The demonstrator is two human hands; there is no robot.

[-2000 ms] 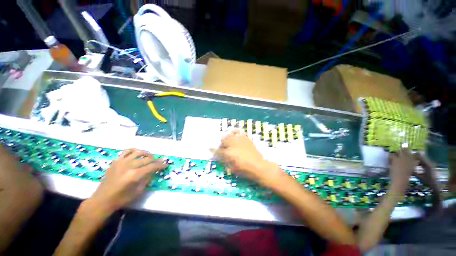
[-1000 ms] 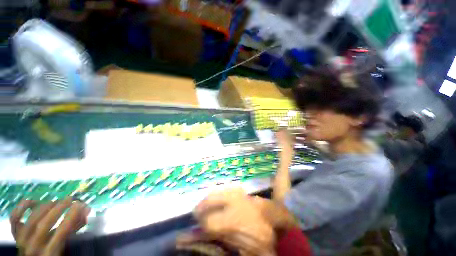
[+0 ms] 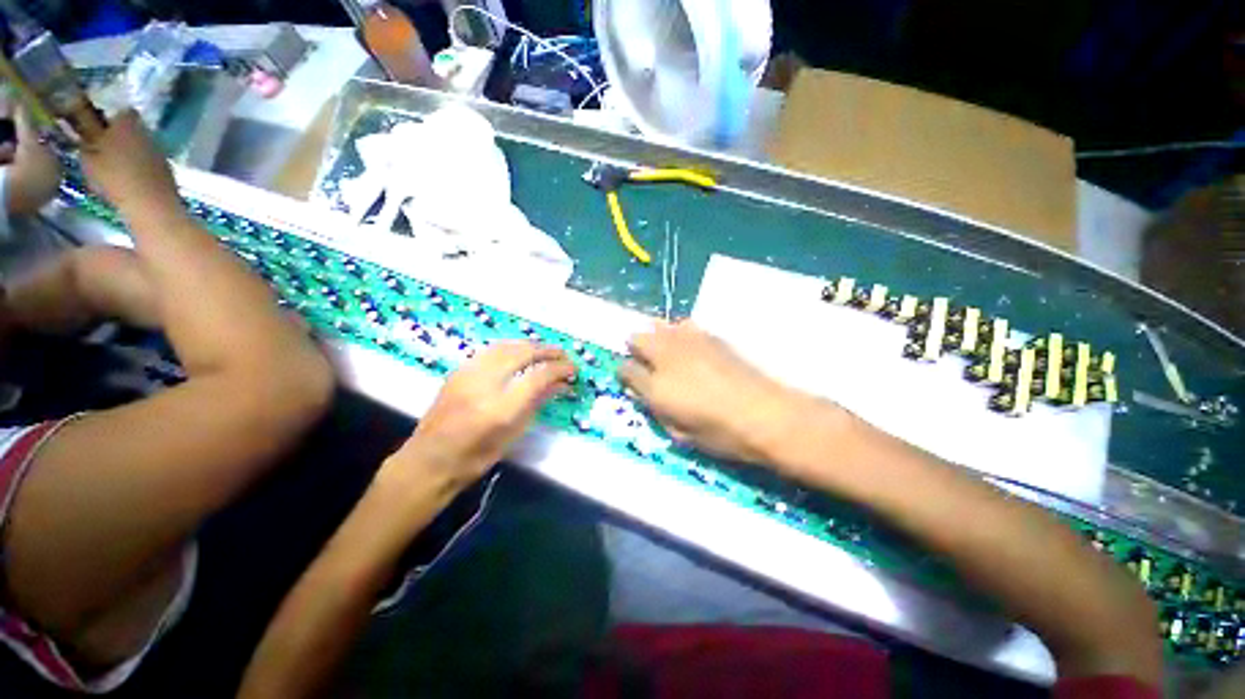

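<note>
A long green circuit board [image 3: 417, 328] crowded with small parts runs from upper left to lower right. My left hand [image 3: 481, 410] is over its front half, fingers bent, fingertips close to the board. My right hand [image 3: 703, 389] reaches in from the right, fingertips down at the board's back edge, a short way from my left hand. Whether either hand pinches a small part is hidden by the fingers. Rows of yellow-and-black components [image 3: 1010, 358] stand on a white sheet [image 3: 874, 362] behind my right forearm.
Yellow-handled cutters [image 3: 632, 191] lie open beside thin pale lines on the green bench. A white crumpled heap [image 3: 444, 178] lies at left. A neighbour's arm [image 3: 225, 301] reaches over the board at far left. A fan [image 3: 690, 62] and cardboard box [image 3: 928, 150] stand behind.
The view swung right and has come back left. Both my hands, low and blurred one second ago, are now together over the board. The component rows hold fewer parts than two seconds ago.
</note>
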